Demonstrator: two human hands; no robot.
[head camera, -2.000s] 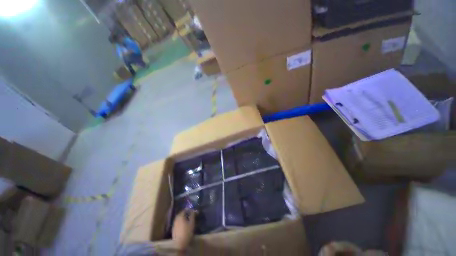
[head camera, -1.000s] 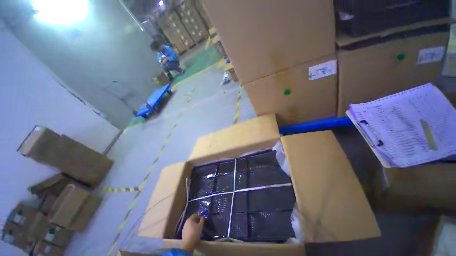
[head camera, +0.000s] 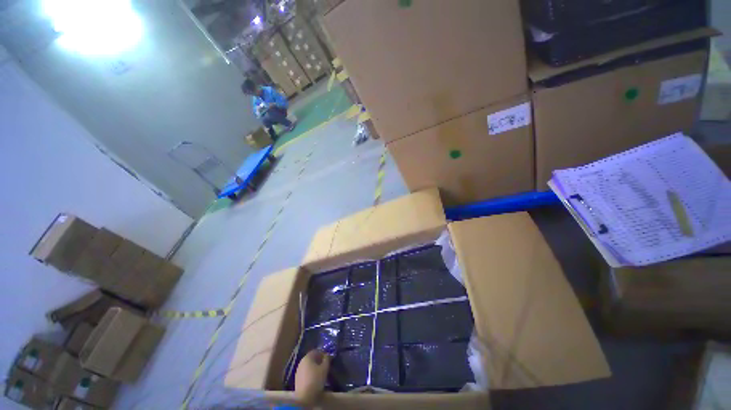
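An open brown carton (head camera: 272, 328) lies low in front of me with its flaps folded out. Inside is a shiny black component tray (head camera: 429, 324), divided into compartments. White strapping bands (head camera: 425, 305) cross over it, and crumpled white wrapping (head camera: 449, 255) shows along its right side. My left hand (head camera: 311, 375) reaches over the near edge of the carton, at the tray's near left corner. Its fingertips are at the tray surface; whether they grip anything is unclear. My right hand is not in view.
Large cartons (head camera: 449, 68) stand behind on a blue trolley (head camera: 501, 204). A clipboard with papers (head camera: 641, 200) and a pen (head camera: 680, 212) rests on a box at right. Smaller cartons (head camera: 120, 260) are at left. A person (head camera: 268, 106) crouches by another blue trolley (head camera: 247, 172).
Since two seconds ago the camera view has shifted, showing more cartons at left. My left hand stays at the tray's near left corner. A blurred shape at the bottom right edge is gone.
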